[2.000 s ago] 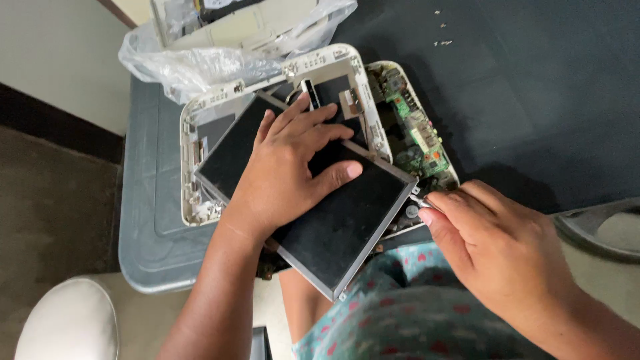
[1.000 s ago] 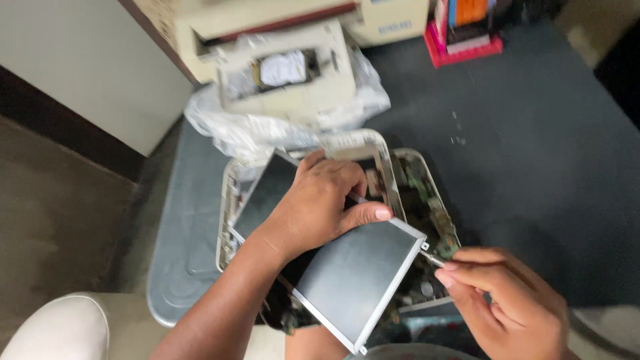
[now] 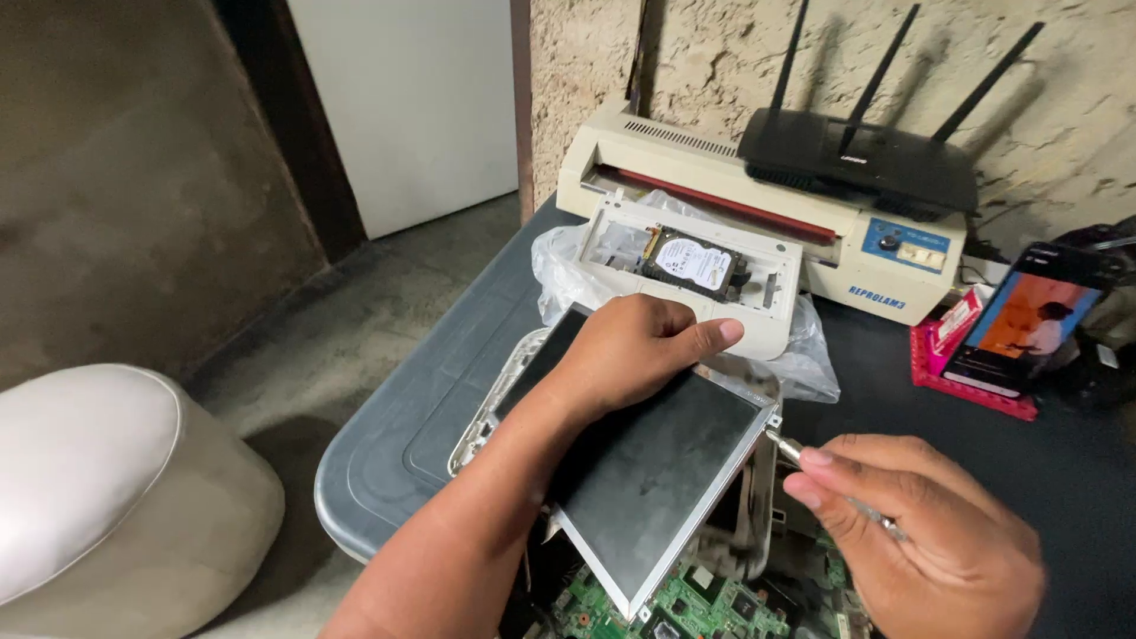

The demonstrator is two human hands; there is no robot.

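Observation:
An LCD panel (image 3: 661, 470) with a metal frame lies tilted across an opened casing, above a green circuit board (image 3: 710, 603). My left hand (image 3: 630, 355) grips the panel across its upper part, thumb extended. Between the thumb and fingers of my right hand (image 3: 914, 524) is a slim metal screwdriver (image 3: 785, 445), its tip at the mounting tab on the panel's right corner. The pale bezel (image 3: 497, 399) shows under the panel's left side; much of the casing is hidden by the panel and my left forearm.
Behind lies a white plastic cover (image 3: 754, 333) bearing a hard drive (image 3: 692, 260), on a clear plastic bag (image 3: 564, 266). Farther back stand a laminator (image 3: 799, 222) and a black router (image 3: 861, 164). A phone (image 3: 1021, 319) leans on a pink stand at right. A padded seat (image 3: 115, 497) is at left.
The view has swung up, bringing the laminator, router and phone into sight. My left hand still holds the panel, and the screwdriver in my right hand stays at its corner.

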